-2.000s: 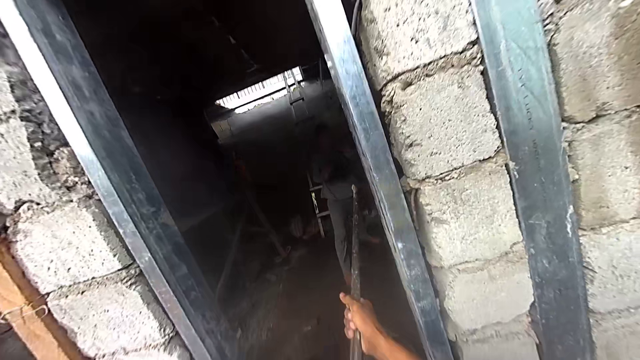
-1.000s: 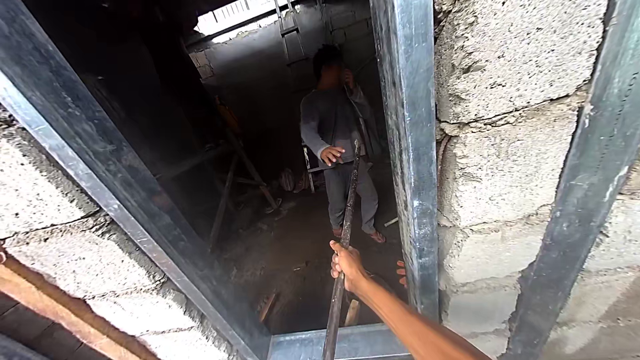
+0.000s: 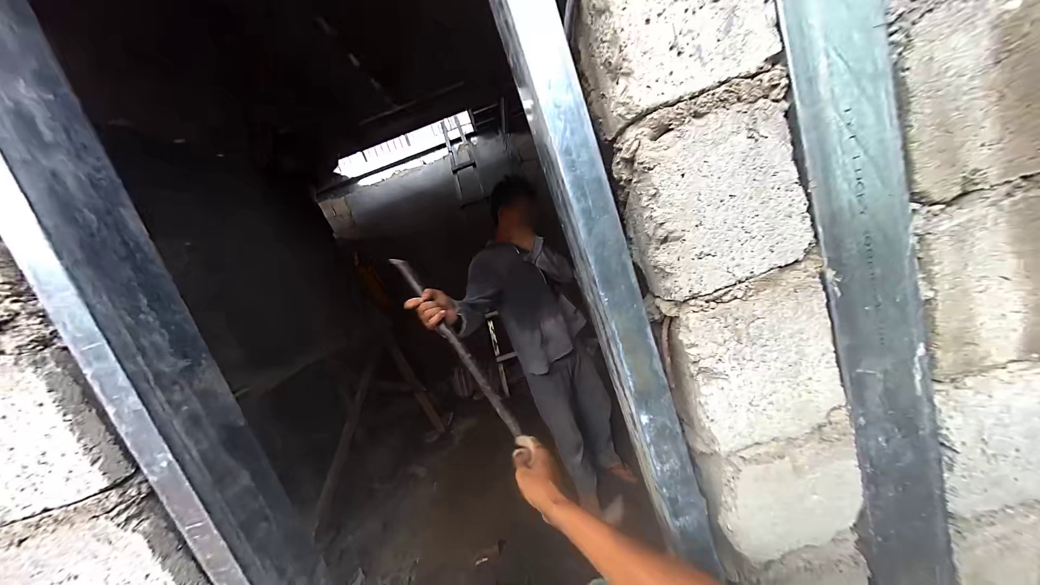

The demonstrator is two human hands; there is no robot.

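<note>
My right hand [image 3: 536, 475] is closed around the lower end of a long, thin metal bar [image 3: 479, 375], which slants up and to the left inside the doorway. Near the bar's upper end, the hand of a person in grey clothes [image 3: 434, 309] grips it too. The bar's tip sticks out past that hand. My arm reaches in from the bottom right, beside the right post of a metal door frame [image 3: 605, 284]. My left hand is out of view.
Concrete block walls [image 3: 723, 195] flank the frame, whose left post [image 3: 122, 268] leans across the view. A metal channel [image 3: 869, 284] runs up the right wall. Inside the dark room are wooden supports [image 3: 414, 386], a ladder [image 3: 497, 349] and a bright opening [image 3: 406, 150].
The person has taken hold of the bar's upper part; one second ago that hand was held out beside it. The bar now leans left instead of standing nearly upright. The view has tilted and shifted.
</note>
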